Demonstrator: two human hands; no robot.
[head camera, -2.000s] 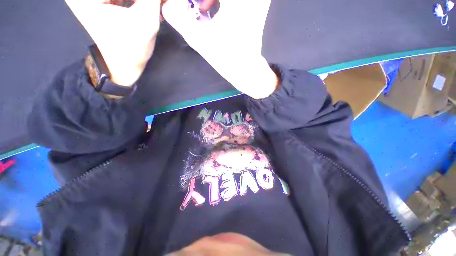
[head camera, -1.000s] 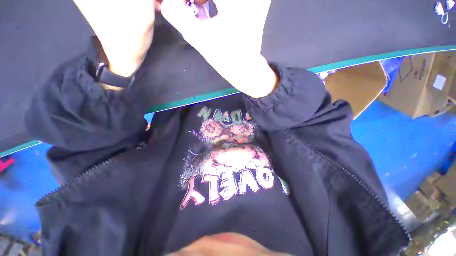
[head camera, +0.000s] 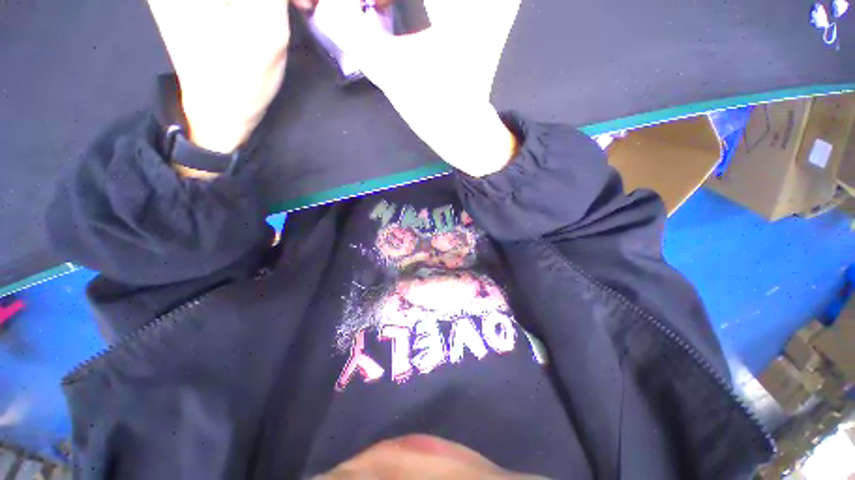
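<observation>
My right hand (head camera: 412, 56) is at the top edge of the view, overexposed and partly cut off. It holds a pale-purple plastic housing (head camera: 345, 58), whose lower corner shows beside the thumb; the rest is covered by the hand or out of the picture. My left hand (head camera: 230, 61), with a dark band on the wrist, is just left of it. Its fingers are mostly cut off by the top edge, so I cannot tell what they hold.
A dark mat (head camera: 619, 56) covers the bench, with a teal edge (head camera: 375, 189) near my body. A small white wired piece (head camera: 826, 21) lies at the far right. An open cardboard carton (head camera: 667, 159) stands below the edge, with another carton (head camera: 783, 155) beyond it on the blue floor.
The housing now shows more, its corner tilted down and left beside my right thumb. My right hand has turned slightly. My left hand has shifted a little and its fingers have left the view.
</observation>
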